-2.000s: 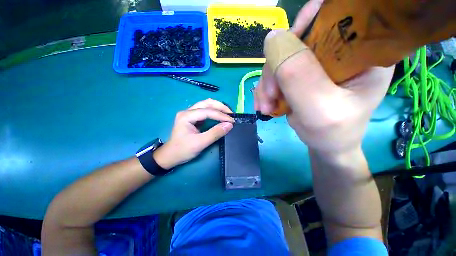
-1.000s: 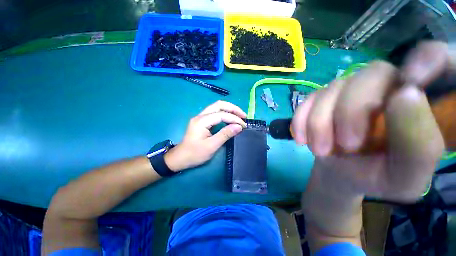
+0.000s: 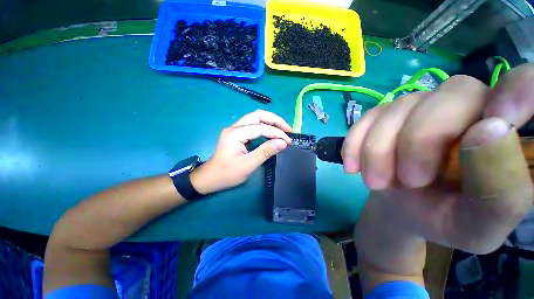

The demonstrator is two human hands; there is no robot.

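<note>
The black housing (image 3: 295,181) lies on the green bench with its smooth dark grey face up. A bright green flat strap (image 3: 342,87) enters its far end. My left hand (image 3: 249,149) holds the housing's far left corner between thumb and fingers. My right hand (image 3: 433,157), large and close to the camera, is closed around the orange electric screwdriver (image 3: 454,166). The screwdriver lies sideways, and its black nose (image 3: 329,149) points left at the far right corner of the housing. Whether the bit touches a screw cannot be told.
A blue tray (image 3: 153,49) of small black parts and a yellow tray (image 3: 358,47) of tiny dark screws stand behind. A black pen-like stick (image 3: 246,91) lies before the blue tray. Small grey pieces (image 3: 318,109) lie right of the strap. A metal arm (image 3: 442,23) stands at back right.
Since two seconds ago, my right hand has tilted the screwdriver from high over the housing to lie sideways at its right side. My left hand still holds the same corner. The view has shifted slightly.
</note>
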